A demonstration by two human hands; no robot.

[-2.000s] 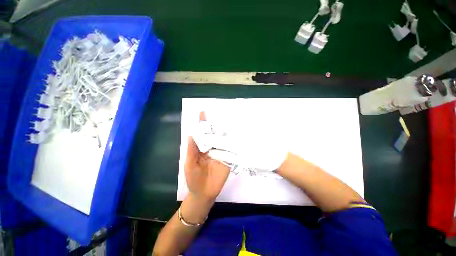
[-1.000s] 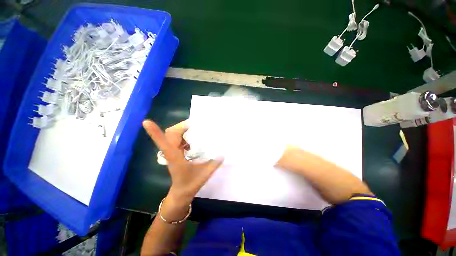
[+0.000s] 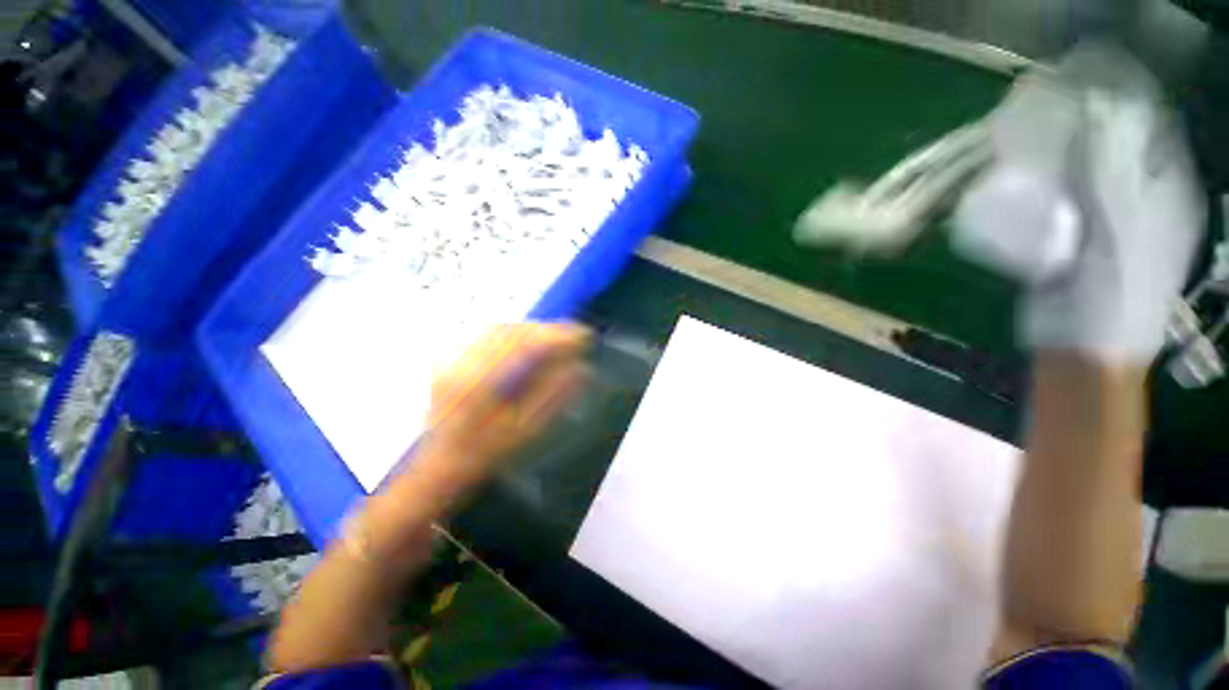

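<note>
My right hand (image 3: 1112, 223), in a white glove, is over the green conveyor at the upper right, blurred. A white power adapter (image 3: 1014, 223) shows at its fingers, with a blurred white cord bundle (image 3: 890, 202) reaching left; whether the hand grips them is unclear. My bare left hand (image 3: 506, 384) is blurred, over the right edge of the blue bin; what its fingers hold cannot be made out. The blue bin (image 3: 290, 438) holds rows of white adapters and cords (image 3: 492, 189) on a white liner. The white work sheet (image 3: 809, 499) lies in front of me.
More blue bins with adapters (image 3: 196, 148) stand at the left. A pale-and-black strip (image 3: 768, 291) runs between the bench and the green conveyor (image 3: 809, 121). Other adapters (image 3: 1193, 353) lie at the right edge. A white bottle-like object (image 3: 1193, 542) shows at the lower right.
The view has swung left. My right hand has moved from the sheet out over the conveyor. My left hand has moved from the sheet's left edge to the blue bin's edge.
</note>
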